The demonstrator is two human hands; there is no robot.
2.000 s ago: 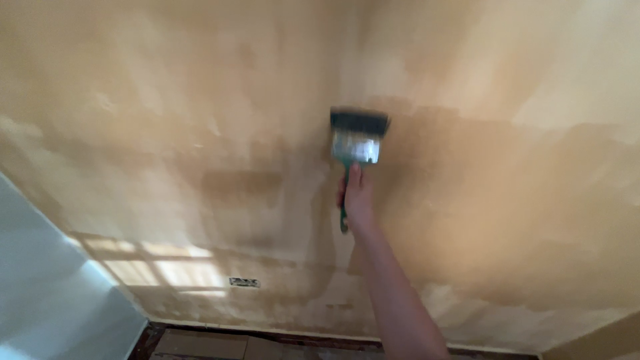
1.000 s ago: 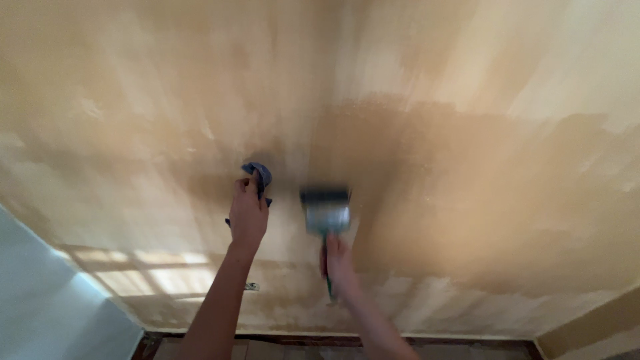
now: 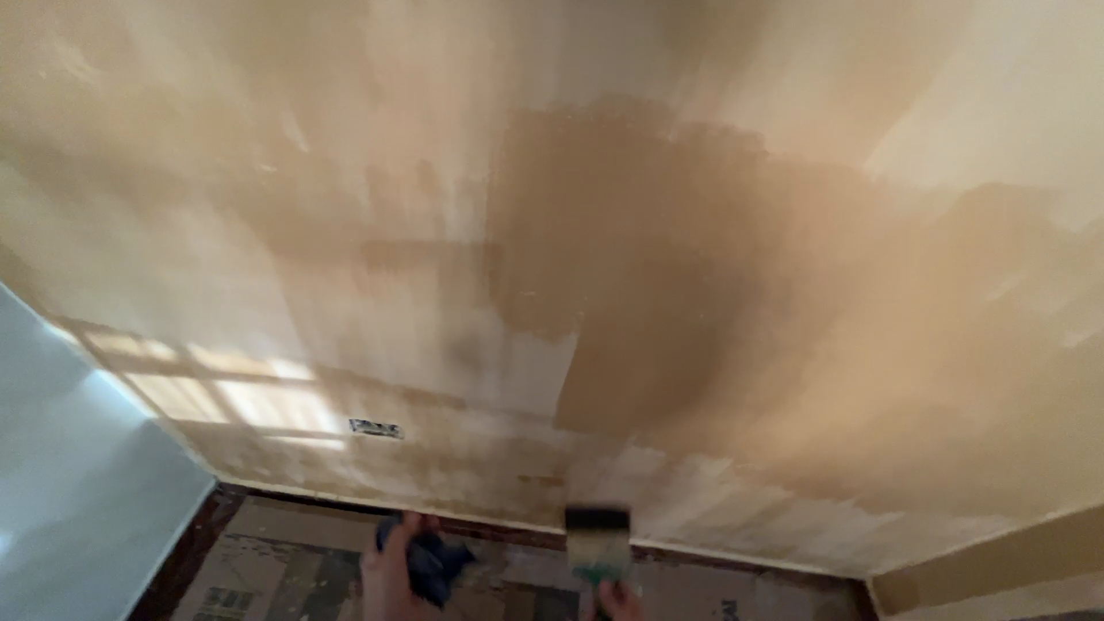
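My right hand (image 3: 617,601), at the bottom edge, grips the green handle of a wide paintbrush (image 3: 599,543). Its dark bristles point up, near the foot of the wall. To its left, my left hand (image 3: 388,565) holds a dark blue object (image 3: 434,561), blurred, perhaps a cloth or a tool; I cannot tell which. The tan wall (image 3: 414,319) fills most of the view, with a darker, wet-looking patch (image 3: 638,250) right of the middle and lighter streaks around it.
An outlet opening (image 3: 377,428) sits low in the wall. Cardboard sheets (image 3: 267,526) with tape and print cover the floor along a dark edge strip. A pale blue-white wall (image 3: 78,483) meets the corner at left; another tan wall (image 3: 992,552) stands at lower right.
Both hands have moved down from the wall's middle to the bottom of the view, with the brush and the dark object. The left hand was out of view two seconds ago.
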